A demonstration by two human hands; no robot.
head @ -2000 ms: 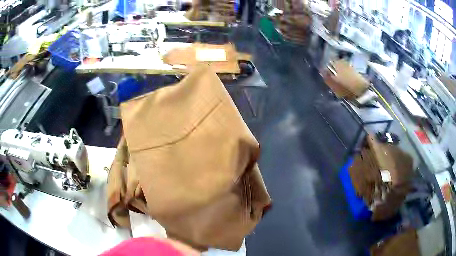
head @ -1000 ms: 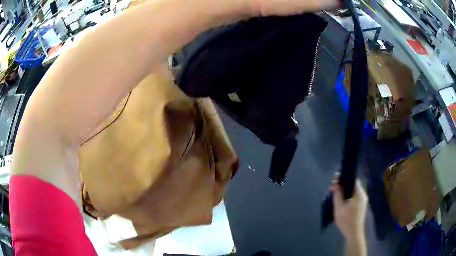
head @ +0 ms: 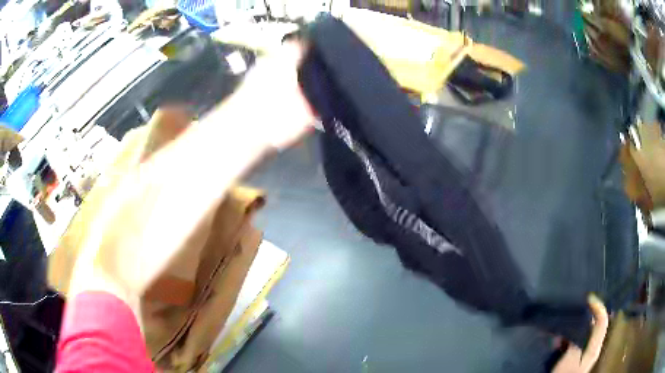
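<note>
A black bag (head: 408, 175) with a pale-toothed zipper stretches slantwise from the upper middle to the lower right, above the floor. My left hand (head: 288, 95), blurred and with a red sleeve behind it, grips the bag's upper end. My right hand (head: 589, 342), at the lower right and partly cut off by the frame edge, holds the narrow strap end of the bag. The fingers of both hands are partly hidden by black fabric or blur.
Draped brown panels (head: 189, 291) lie on a white table at the lower left, partly behind my left forearm. Brown pieces and a black item (head: 481, 79) are at the top. Blue bins (head: 200, 13) stand at the upper left. Grey floor lies below the bag.
The view has swung right to left-facing tables. My left hand has moved from the top right to the bag's upper left end. The bag is now stretched diagonally between both hands.
</note>
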